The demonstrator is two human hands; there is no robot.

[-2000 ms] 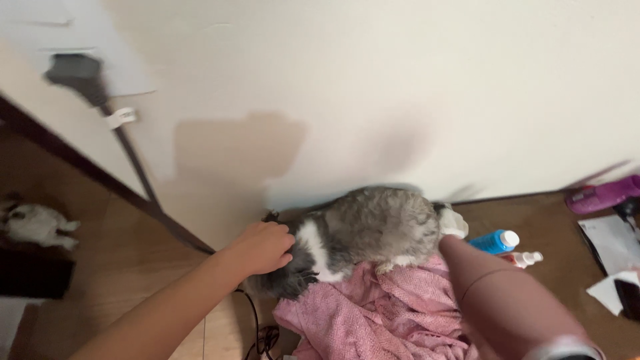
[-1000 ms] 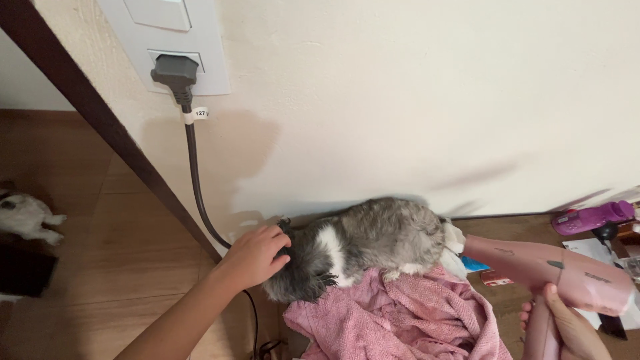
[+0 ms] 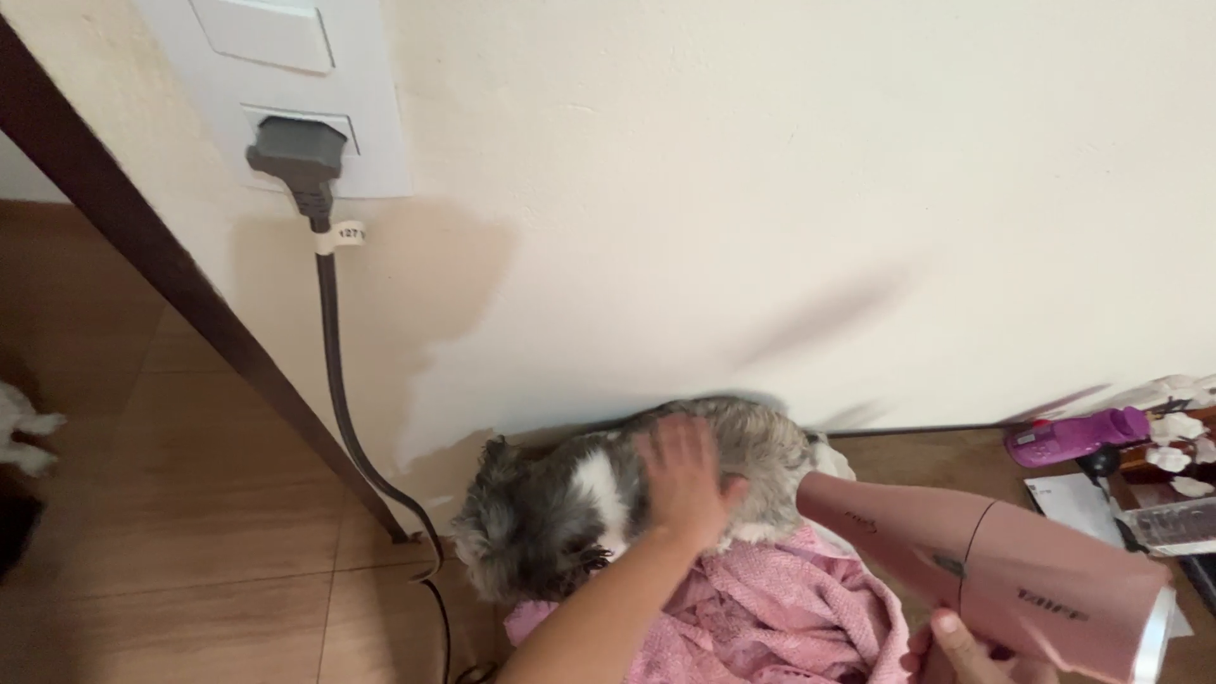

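Note:
A small grey and white dog [image 3: 760, 437] lies along the wall on a crumpled pink towel [image 3: 798, 608], its head toward the left. My left hand [image 3: 686, 475] rests on the dog's back with fingers spread, slightly blurred. At the lower right, my right hand [image 3: 969, 651] is closed around the handle of a pink hair dryer [image 3: 988, 560]. The dryer's nozzle points left at the dog's rear, close to the fur. Most of the handle is hidden by my fingers and the frame's lower edge.
A dark plug [image 3: 296, 152] sits in a wall outlet [image 3: 380, 142], its cable [image 3: 332, 351] running down left of the dog. A dark wood frame [image 3: 190, 275] slants past it. A purple bottle [image 3: 1073, 437] and papers [image 3: 1073, 503] lie at right. A white furry animal [image 3: 24, 427] shows at far left.
My left hand has moved right, from the dog's head and neck to its back. The dog's head now shows uncovered. The hair dryer stays in my right hand.

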